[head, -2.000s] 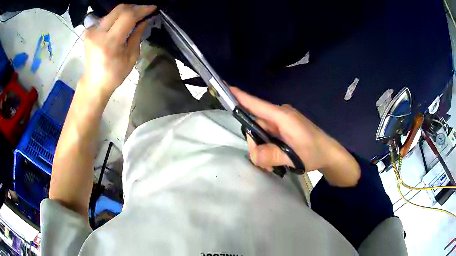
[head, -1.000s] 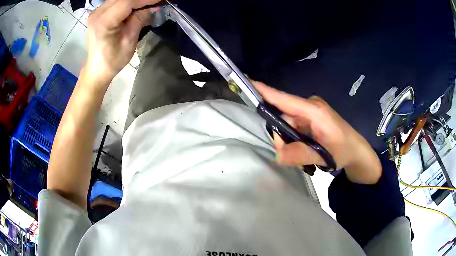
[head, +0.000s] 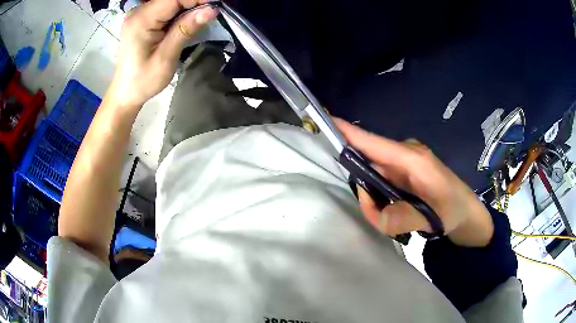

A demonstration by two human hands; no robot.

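Observation:
My right hand (head: pixel 417 183) is around the black handles of the long silver tailor's shears (head: pixel 278 70). The blades point up and left, and their tips meet the cloth edge at my left fingers. My left hand (head: pixel 151 47) is at the top of the view, thumb and fingers pinched on a thin dark edge of the garment piece (head: pixel 184 12). Whether the blades are fully closed is hard to tell. The rest of the piece is cut off by the top edge or merges with the dark cloth.
Dark navy cloth (head: pixel 354 38) covers the table, with pale interfacing scraps (head: pixel 453 105) on it. An iron (head: pixel 503 139) with a yellowish cord (head: pixel 543 236) stands at right. Blue baskets (head: pixel 47 158) and a red one (head: pixel 19 117) are on the left floor.
The shears and my right hand have moved right and slightly down. My left hand has shifted slightly right and up, still pinching the edge.

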